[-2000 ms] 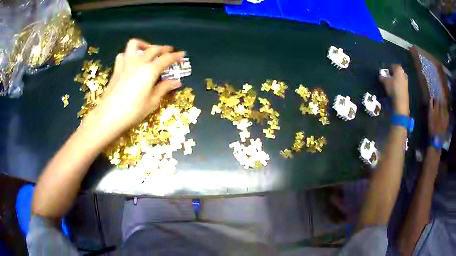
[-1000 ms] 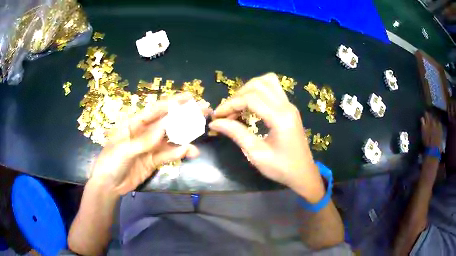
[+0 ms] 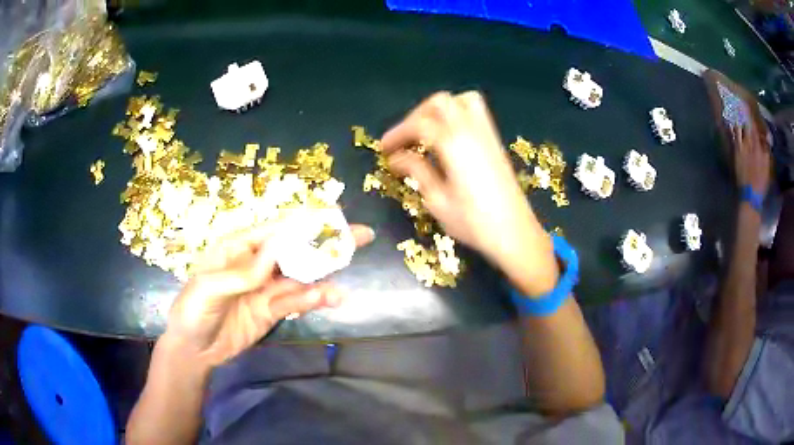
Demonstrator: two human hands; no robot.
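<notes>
My left hand [image 3: 231, 300] holds a white plastic housing [image 3: 305, 256] at the front of the table, with a gold contact showing in its upper face. My right hand [image 3: 461, 178], with a blue wristband, is over the middle group of brass contacts [image 3: 431, 261]. Its fingertips are blurred, and whether they hold a contact cannot be told. A large heap of brass contacts [image 3: 187, 204] lies behind and left of my left hand. Another white housing [image 3: 240, 86] stands alone behind that heap.
Several fitted housings [image 3: 595, 176] stand apart at the right. A smaller group of contacts [image 3: 541, 167] lies beside my right hand. A clear bag of contacts [image 3: 65, 65] is at the far left, a blue sheet [image 3: 540, 13] at the far edge. A neighbour's hand [image 3: 750, 161] reaches to a brown-rimmed tray.
My right hand has moved from the far-right housings to the held housing, then back to the middle contacts. My left hand took a housing and brought it forward. Gold now shows in it.
</notes>
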